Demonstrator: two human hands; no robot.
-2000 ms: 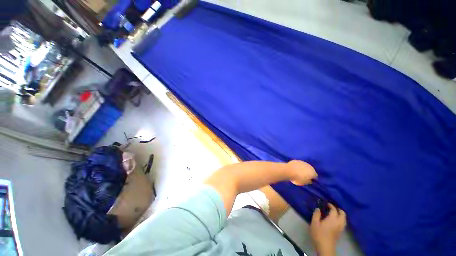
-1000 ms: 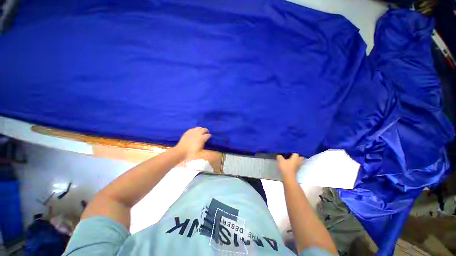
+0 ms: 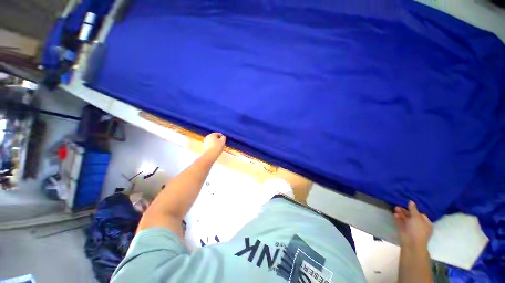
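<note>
Royal blue fabric (image 3: 288, 83) lies over most of the cutting table, with shallow wrinkles. My left hand (image 3: 214, 142) is at the fabric's near edge, fingers closed on it beside the brown table-edge strip (image 3: 183, 131). My right hand (image 3: 413, 222) is at the near edge further right, fingertips touching the fabric border; whether it pinches the cloth is unclear. A dark weight (image 3: 95, 62) sits at the fabric's far left corner.
A white sheet (image 3: 458, 239) sticks out at the right beside loose, crumpled blue fabric (image 3: 493, 221). Blue cloth and a white roll (image 3: 87, 26) are at the table's left end. A blue bin (image 3: 91, 178) and a dark bundle (image 3: 113, 235) stand on the floor.
The view has swung left, showing the table's left end again. My hands are wider apart along the near edge, the left one further along the brown strip, the right one nearer the white sheet.
</note>
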